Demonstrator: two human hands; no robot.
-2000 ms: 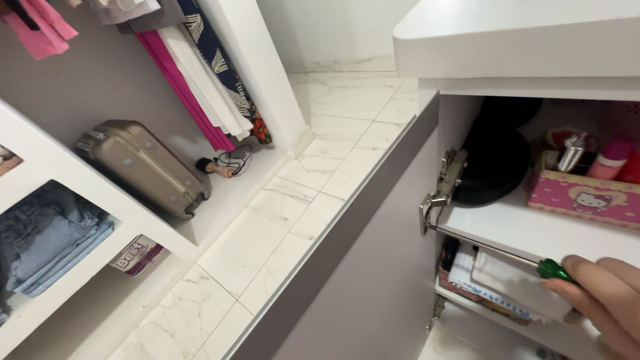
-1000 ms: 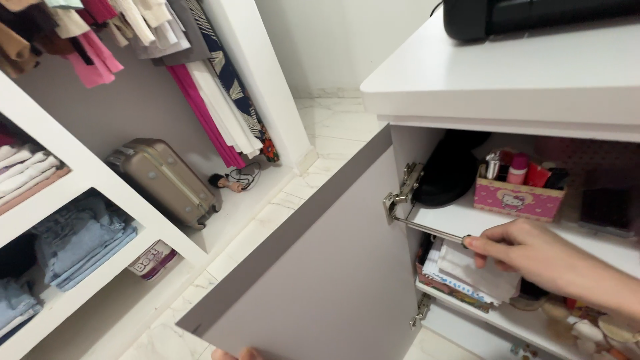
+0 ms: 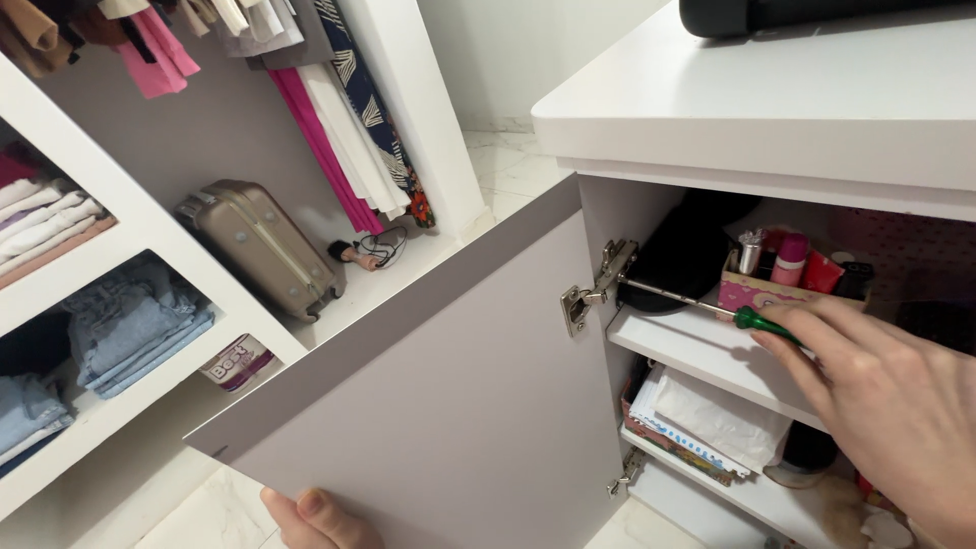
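Observation:
My right hand (image 3: 862, 374) grips the green handle of a screwdriver (image 3: 675, 297), whose tip meets the upper metal hinge (image 3: 610, 271) of the cabinet door. Below on the left, my left hand (image 3: 320, 518) holds the lower edge of the open grey door (image 3: 442, 366), thumb on its inner face. A lower hinge (image 3: 627, 473) also joins door and cabinet. Just behind the screwdriver, a pink patterned box (image 3: 736, 290) of toiletries stands on the upper shelf (image 3: 686, 343), beside a black item (image 3: 679, 244).
The white countertop (image 3: 732, 130) overhangs the cabinet and bears a black object (image 3: 724, 19). Papers (image 3: 709, 415) lie on the middle shelf. Across the marble-look floor (image 3: 503, 164), an open wardrobe holds a hard-shell suitcase (image 3: 259, 244), folded jeans (image 3: 137, 328) and hanging clothes (image 3: 343, 145).
The left hand now shows more fully at the door's edge; two seconds ago it was out of view. The screwdriver stays at the upper hinge. The view has shifted, showing more of the countertop.

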